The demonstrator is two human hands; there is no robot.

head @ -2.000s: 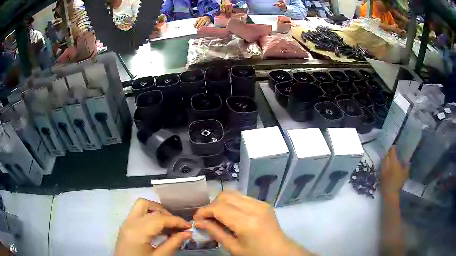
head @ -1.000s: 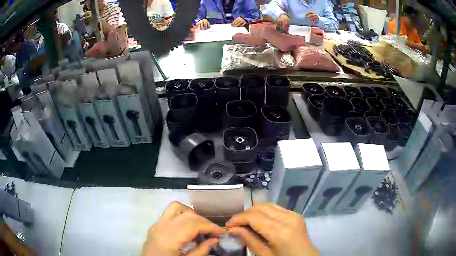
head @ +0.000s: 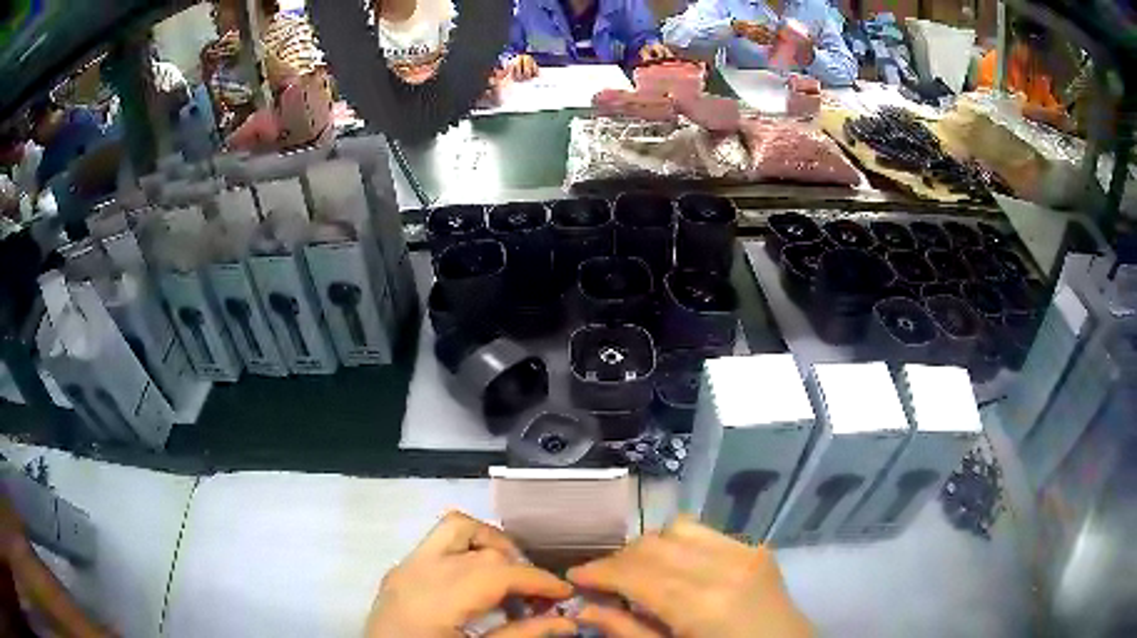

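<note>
A retail carton with its top flap (head: 564,514) raised stands at the bottom middle, its mouth cut off by the lower edge and hidden by the hands. My left hand (head: 468,586) and my right hand (head: 705,586) meet over the mouth, fingertips on a small crinkled bagged part (head: 559,608). The flap stands up behind the fingers. Both hands are bare and partly cut off by the bottom edge.
Three closed cartons (head: 748,436) stand right of my hands, with small black fittings (head: 973,492) beside them. Black plastic housings (head: 611,361) stand behind, a round black part (head: 552,439) in front. Open filled cartons (head: 343,299) line the left. Another person's arm (head: 44,586) shows lower left.
The view has swung left, so the scene sits further right. My hands stay at the carton mouth, now spread flatter over it. The arm that was at the right is gone from view.
</note>
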